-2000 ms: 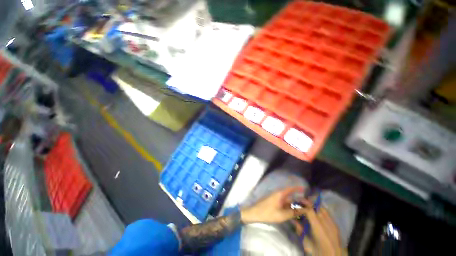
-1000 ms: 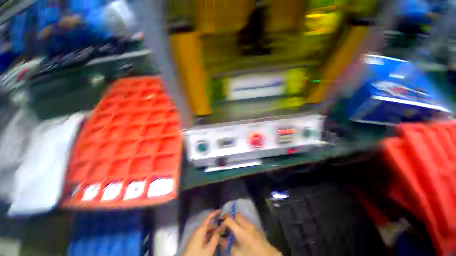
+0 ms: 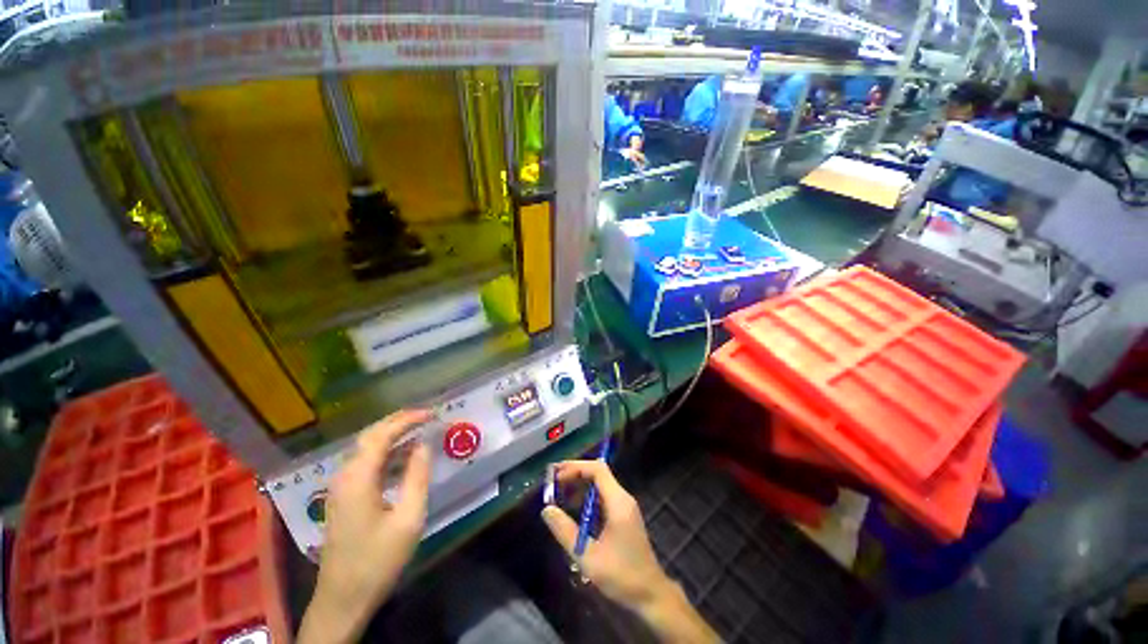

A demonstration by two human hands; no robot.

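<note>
The bench press stands in front of me, with yellow see-through guards. Its dark ram is above a pale fixture. My left hand is raised before the left part of the pale control panel, fingers apart, with nothing seen in it. My right hand is right of it, below the panel. It holds a small shiny-rimmed housing between thumb and fingertip and a thin blue stick along the fingers.
A red-orange tray lies left of the press. Stacked red trays are at the right, beside a blue control box with a clear upright tube. A black tray is low on the right. People in blue are across the line.
The view has swung right and up toward the press and stacked trays. My hands, together before, are now apart; the left has risen to the panel. The housing is in my right hand.
</note>
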